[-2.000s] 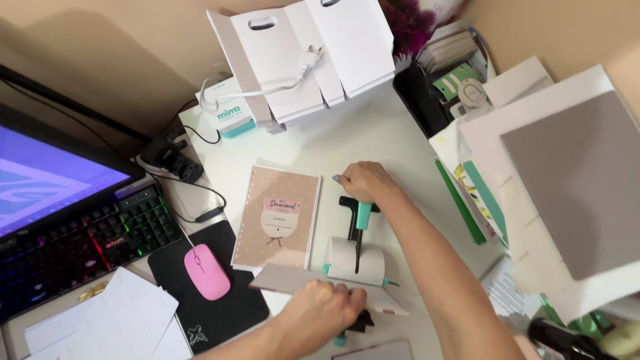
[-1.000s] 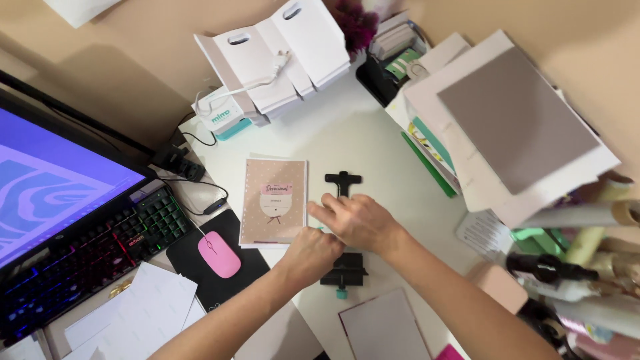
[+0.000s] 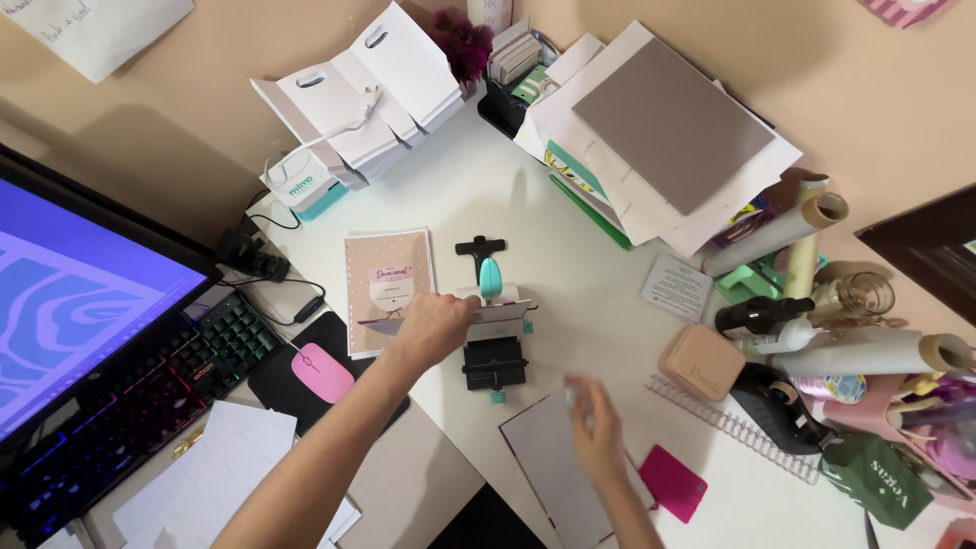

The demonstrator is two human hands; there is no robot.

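Observation:
My left hand [image 3: 436, 326] grips a thin cover board [image 3: 502, 311] on edge at a small punch with a teal handle [image 3: 490, 278] and black base parts [image 3: 494, 364]. Left of the punch lies a beige dotted notebook cover with sheets [image 3: 389, 267], punched along its left edge. My right hand [image 3: 595, 427], blurred, holds nothing that shows and is over a pale board with a dark red edge [image 3: 543, 473], lying near the front of the white table. A magenta card [image 3: 674, 483] lies to the right of that hand.
A pink mouse [image 3: 322, 372] and keyboard [image 3: 221, 343] are at left. White folded boxes [image 3: 366, 84] stand behind; stacked papers [image 3: 671, 130] are at back right. A wire binding spiral [image 3: 732, 431], tan case [image 3: 701, 362] and black tape dispenser [image 3: 779, 408] lie at right.
My right hand has moved from the punch toward the front right, over the pale board. My left hand has shifted to the cover board's edge. The view takes in more of the right side.

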